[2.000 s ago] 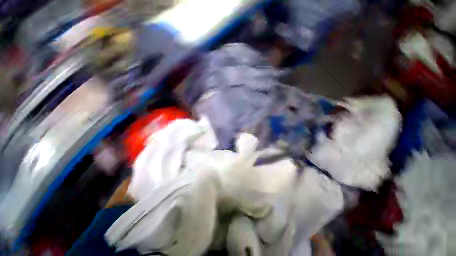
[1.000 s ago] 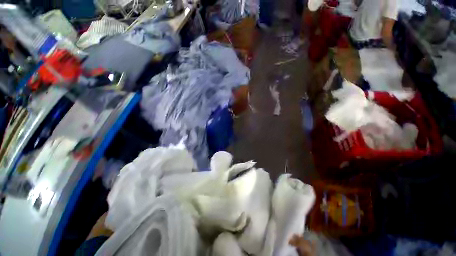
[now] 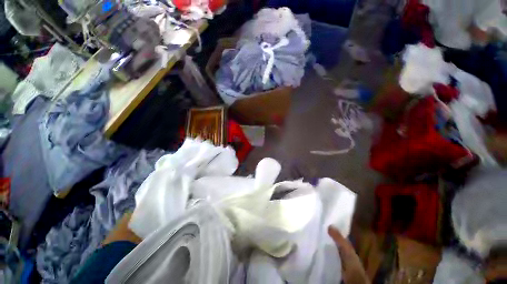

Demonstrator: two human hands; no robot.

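A large armful of white pieces (image 3: 261,222), some folded in thick layers and some rolled, fills the bottom centre of the head view. My right hand (image 3: 349,255) is at the lower right edge of the pile, with fingers against it; the rest of the hand is cut off or hidden. On the left, my forearm (image 3: 119,236) in a dark teal sleeve goes in behind the pile. My left hand itself is hidden by the white pieces.
An overlock machine (image 3: 125,33) stands on a cream table (image 3: 130,97) at upper left. Grey-blue garment pieces (image 3: 75,127) heap at left. A cardboard box (image 3: 261,106) holds a tied grey-blue bundle. A stool (image 3: 205,125), white ribbons (image 3: 347,125) and red containers (image 3: 408,208) stand around the floor.
The view has moved along the aisle. The blue-edged table left the view, and the machine, boxed bundle and stool came in. The white pile is still held in front.
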